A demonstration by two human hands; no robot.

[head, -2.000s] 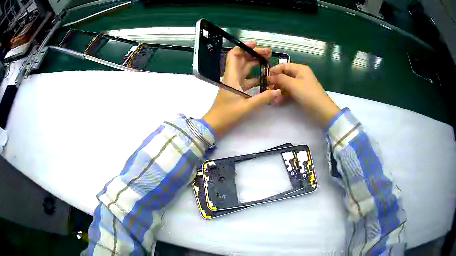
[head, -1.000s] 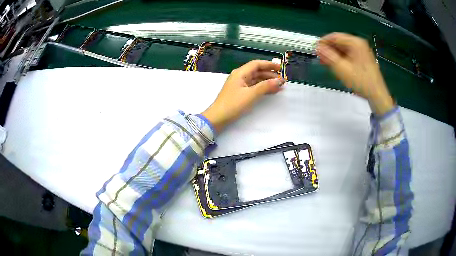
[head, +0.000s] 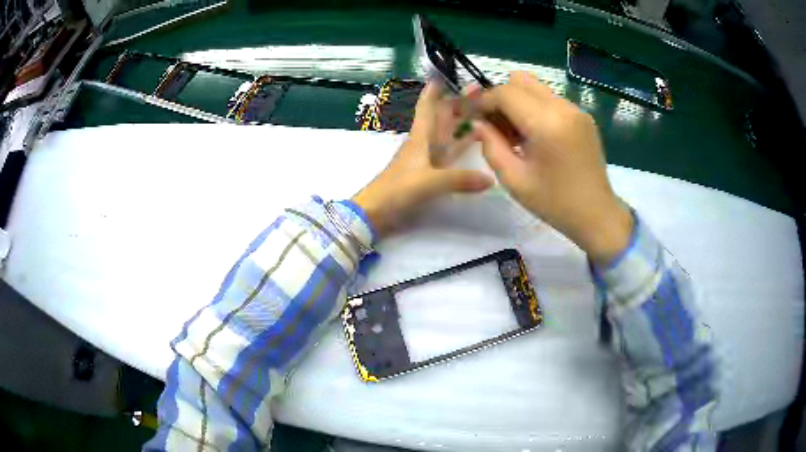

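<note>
One middle frame (head: 467, 79) is raised over the near edge of the belt, tilted nearly edge-on and blurred. My right hand (head: 550, 154) grips its near end. My left hand (head: 422, 168) is beside it with thumb and fingers apart; its fingertips are behind or against the frame, and whether they hold it cannot be told. A single middle frame (head: 380, 334) lies flat on the white foam sheet (head: 177, 229) between my forearms, with yellow-orange patches at both short ends.
A row of frames (head: 256, 99) lies along the near edge of the green belt (head: 495, 35). A separate frame (head: 619, 75) lies farther across at the right. A pale guide rail (head: 150, 101) runs at the upper left.
Two overlapping frames lay on the sheet; now one does. My right hand has come back from the belt to my left hand, holding a frame. The belt's frames have shifted, with one now farther across.
</note>
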